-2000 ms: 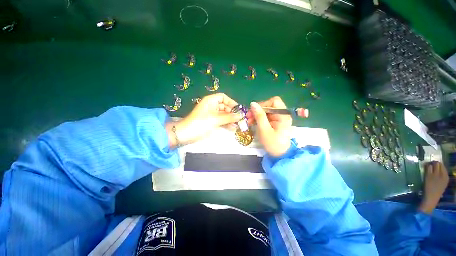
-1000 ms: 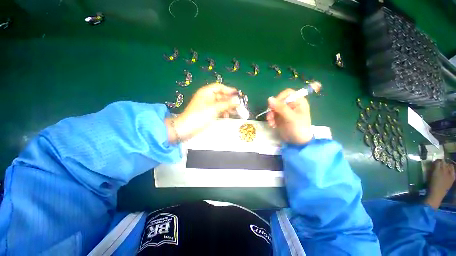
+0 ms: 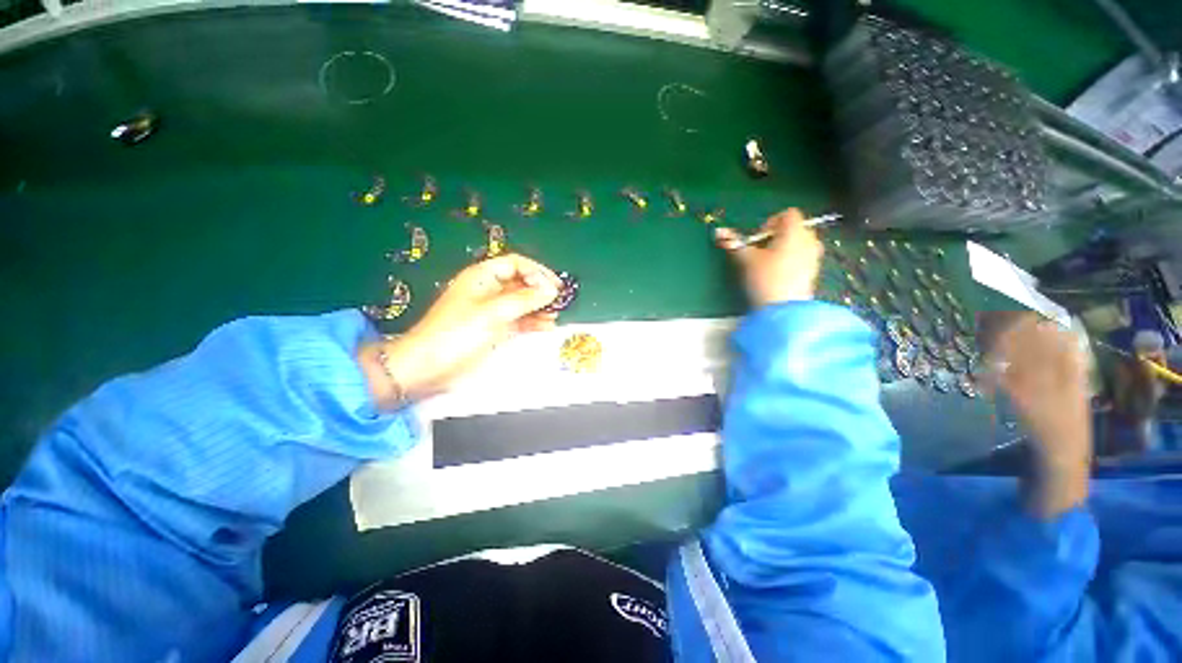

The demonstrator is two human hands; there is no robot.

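My left hand (image 3: 486, 311) pinches a small dark curved unit (image 3: 564, 290) above the mat's back edge. My right hand (image 3: 782, 263) holds a slim pointed tool (image 3: 791, 228) at the right end of the row of curved assemblies. Its tip end is near the last assembly (image 3: 710, 216); whether it touches is too small to tell. A round cluster of small gold parts (image 3: 581, 352) lies on the white mat (image 3: 544, 484), which has a wide black strip (image 3: 570, 429). More dark crescent assemblies with yellow spots (image 3: 533, 203) lie in loose rows beyond the mat.
A second batch of curved parts (image 3: 914, 292) lies at right, beside a tall grey-black tray stack (image 3: 953, 130) and a white sheet (image 3: 1018, 280). A neighbouring person's blurred hand (image 3: 1043, 389) is at right. Single units lie at far left (image 3: 134, 128) and beyond the rows (image 3: 756, 158).
My right hand has moved away from the left-hand unit, out to the row's right end. The view has shifted right. The neighbour's hand has moved up toward the second batch.
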